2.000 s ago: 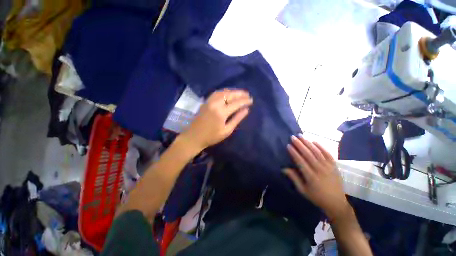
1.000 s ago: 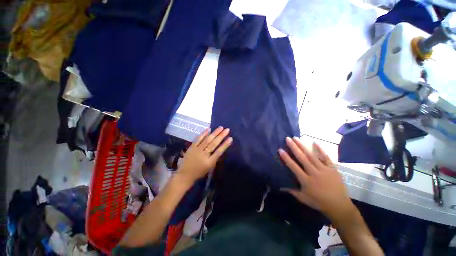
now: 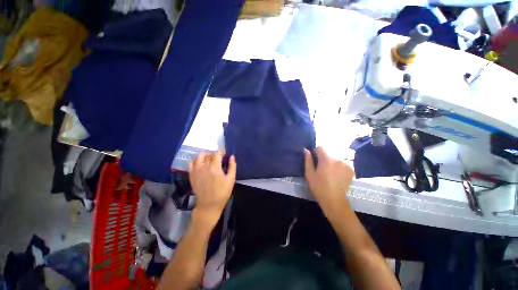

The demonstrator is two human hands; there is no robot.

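Observation:
A navy cut panel (image 3: 270, 133) lies on the white table in front of me, its near edge along the table's front edge. A narrower part sticks out at its upper left. My left hand (image 3: 213, 177) holds the panel's near left corner, thumb at the cloth. My right hand (image 3: 329, 173) holds its near right corner between thumb and fingers. The fingertips are partly hidden at the edges of the cloth.
The sewing machine (image 3: 431, 96) stands at right. Black shears (image 3: 421, 173) lie by a small navy piece (image 3: 377, 158); slim metal snips (image 3: 471, 193) lie further right. A long navy strip (image 3: 184, 85) crosses the table at left, above a red basket (image 3: 113, 226).
The panel has been drawn out flat and its near part, which hung over the front edge, now lies on the table. Both hands have moved to its near corners. The view has shifted right.

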